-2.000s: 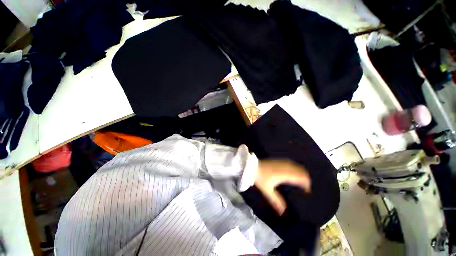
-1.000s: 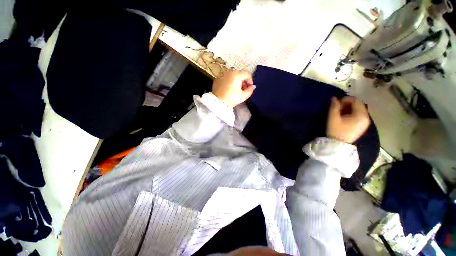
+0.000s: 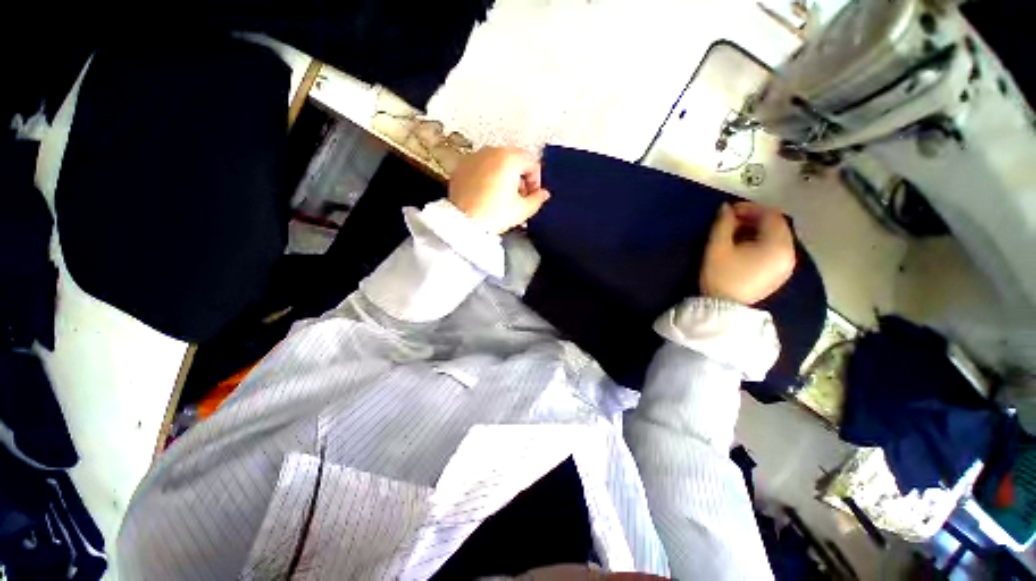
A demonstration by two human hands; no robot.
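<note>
A dark navy cut panel [image 3: 636,244] lies over the front edge of the sewing table, its rounded end at the right. My left hand [image 3: 498,190] pinches its upper left corner between thumb and fingers. My right hand [image 3: 746,252] pinches its upper edge near the rounded end. Both hands are bare below white cuffs. The panel's upper edge runs just in front of the needle plate [image 3: 710,108]. The machine head [image 3: 846,80] stands beyond it, with the presser foot [image 3: 738,127] above the plate, not touching the panel.
A large rounded black panel [image 3: 170,182] lies on the side table [image 3: 108,369] at left. More dark cloth [image 3: 375,40] lies at the upper left. A crumpled navy pile [image 3: 920,397] is right of the panel, near a green basket [image 3: 1011,516]. An open gap separates the two tables.
Both hands have come onto the panel and hold its upper edge; earlier one hand was over it. The view has turned towards the machine. In the last second the hold looks unchanged.
</note>
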